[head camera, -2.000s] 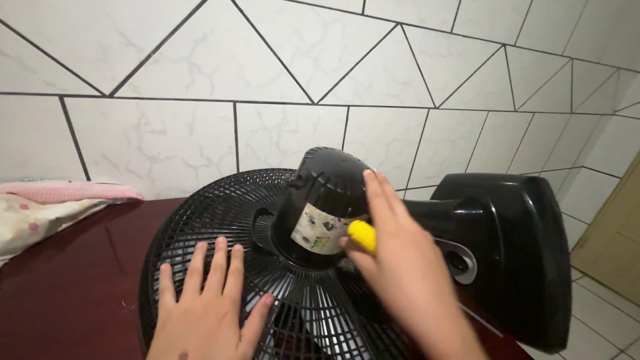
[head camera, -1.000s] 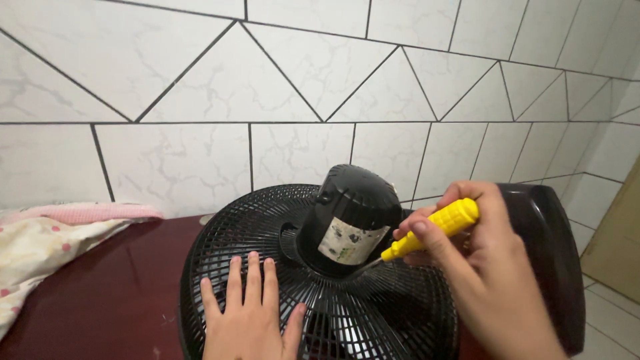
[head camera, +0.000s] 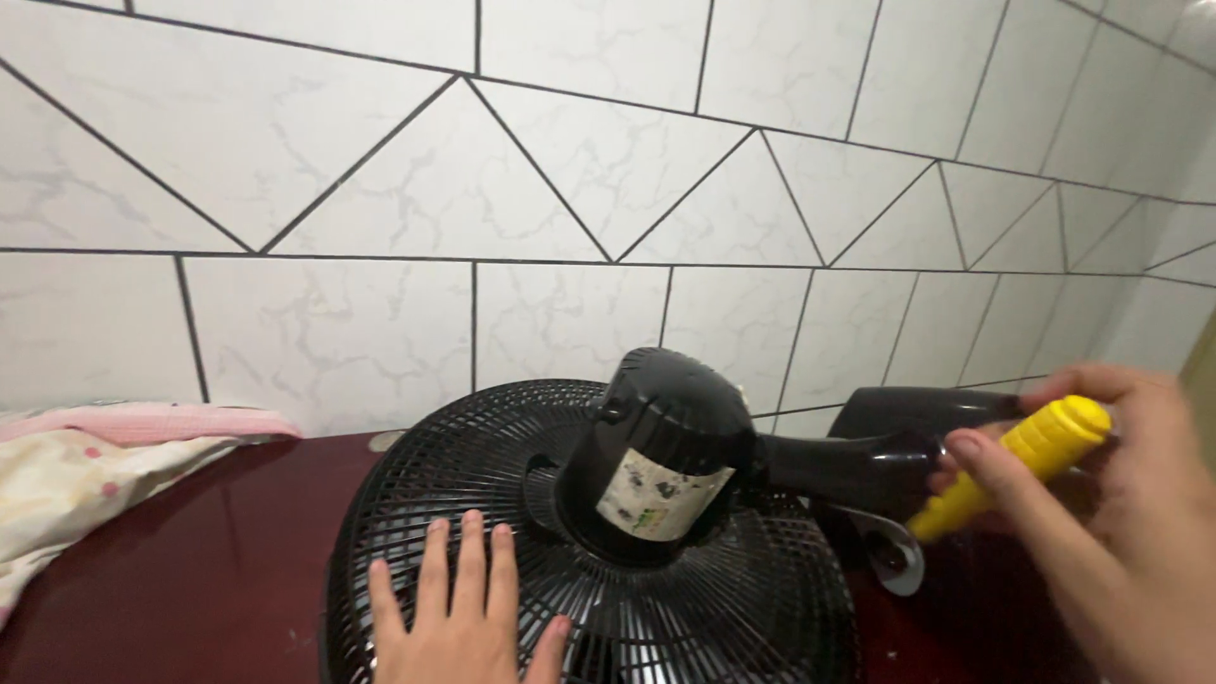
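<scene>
A black electric fan lies grille down, its rear grille (head camera: 760, 589) facing up and its motor housing (head camera: 674, 427) standing above it, with a worn label on the side. My left hand (head camera: 456, 608) rests with spread fingers on the left part of the grille. In my right hand (head camera: 1111, 513) is a yellow-handled screwdriver (head camera: 1026, 461), held between thumb and fingers beside the fan's neck (head camera: 845, 470). Its thin shaft seems to point left, over the neck. The black fan base (head camera: 912, 408) is partly hidden behind my right hand.
The fan lies on a dark red tabletop (head camera: 190, 570). A cream cloth with pink dots (head camera: 104, 484) and a pink edge lies at the left. Behind stands a white tiled wall (head camera: 380, 323) with dark joints.
My right hand has moved the screwdriver away from the foot of the motor housing, to the right, beside the neck. The left hand stays on the grille.
</scene>
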